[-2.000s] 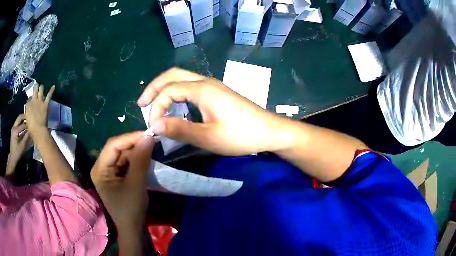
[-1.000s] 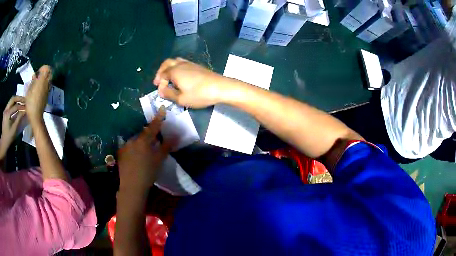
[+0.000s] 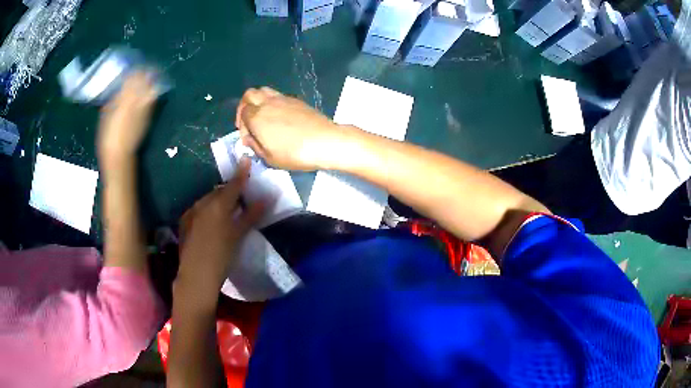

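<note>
An open white box (image 3: 274, 189) lies at the bench's near edge, with its open end facing away and a small white piece in it. My right hand (image 3: 284, 130) is over the open end, fingers curled down; its fingertips are hidden. My left hand (image 3: 216, 227) is at the box's left side with one finger pointing to the opening. A curved white label sheet (image 3: 261, 267) hangs by my left hand, below the box; the hold on it is partly hidden. A flat white sheet or stack (image 3: 373, 106) lies under my right forearm.
White-blue cartons (image 3: 390, 29) stand at the far edge, more at the right (image 3: 549, 32). A coworker's arm in a pink sleeve (image 3: 125, 144) holds a blurred carton at left. Another person's white sleeve (image 3: 633, 144) is at right. Small scraps (image 3: 171, 152) lie on the green bench.
Over two seconds my hands parted from a pinch above the box and came down to its opening. The coworker's hand has moved a carton away across the bench.
</note>
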